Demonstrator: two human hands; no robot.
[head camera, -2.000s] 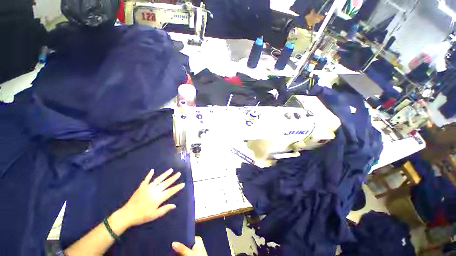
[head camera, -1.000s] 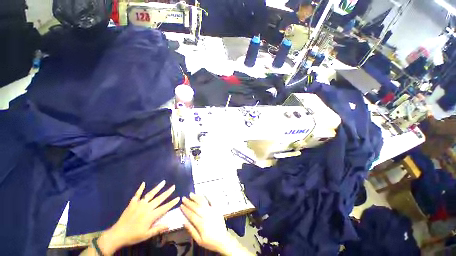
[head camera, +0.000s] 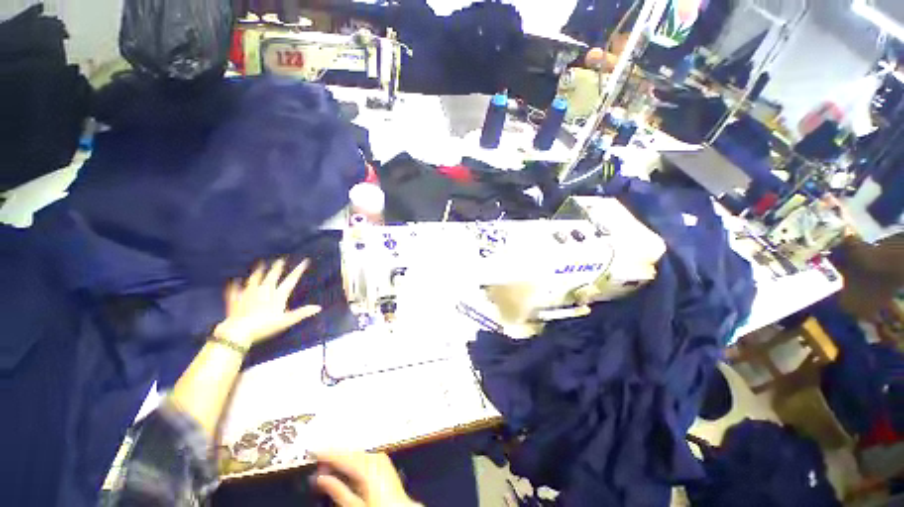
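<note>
The navy cut panel lies left of and behind the needle area of the white sewing machine. My left hand lies flat on the navy cloth left of the needle, fingers spread. My right hand is at the bottom edge, partly cut off, in front of the table's wooden edge; whether it holds anything is hard to see. The presser foot and needle are under the head's left end. The pale machine bed shows in front of them.
A large navy heap fills the left side. Crumpled navy garment hangs over the machine's right end. Blue-topped thread cones stand behind. A second machine and a black plastic bag are at the back left. A person's head is partly visible far behind.
The navy panel has moved back past the needle, baring the table front. My left hand has moved forward with it. My right hand has drawn back to the bottom edge.
</note>
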